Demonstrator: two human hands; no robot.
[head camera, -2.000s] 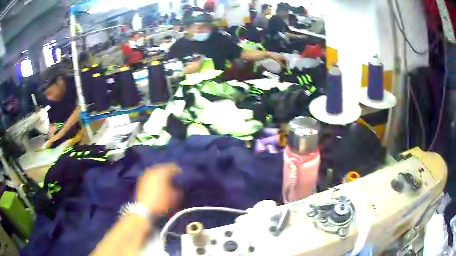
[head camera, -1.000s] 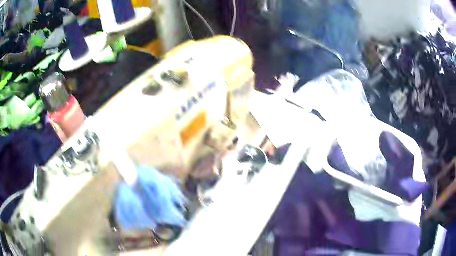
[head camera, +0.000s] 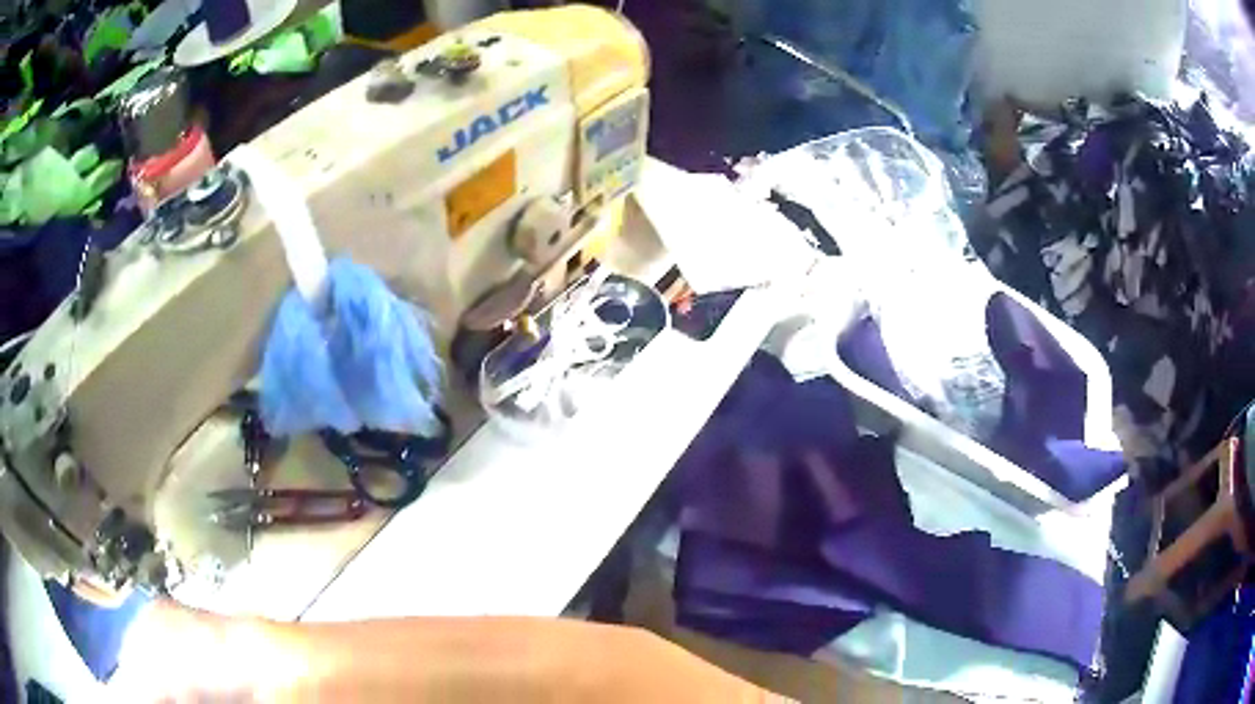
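A bare forearm, apparently my right, crosses the bottom edge towards the needle area. My right hand [head camera: 172, 657] is mostly lost in white glare at the lower left; its fingers and any grip cannot be made out. A bit of bright blue cloth [head camera: 99, 635] lies just left of it. The cream lockstitch machine head [head camera: 372, 206] stands beyond. Navy cut panels [head camera: 785, 481] lie in a loose pile to the right of the white table edge. My left hand is out of the picture.
Reddish-brown snips [head camera: 296, 506] and black-handled scissors [head camera: 392, 468] lie under the blue tassel [head camera: 351, 358]. A clear container of small parts [head camera: 578, 344] sits behind. A white-rimmed tray with clear plastic [head camera: 1080, 371] stands right, near dark scraps [head camera: 1115, 248].
The view has swung from the navy heap to the machine's right side. The left-side hand over the heap has gone from view. A forearm now shows along the bottom.
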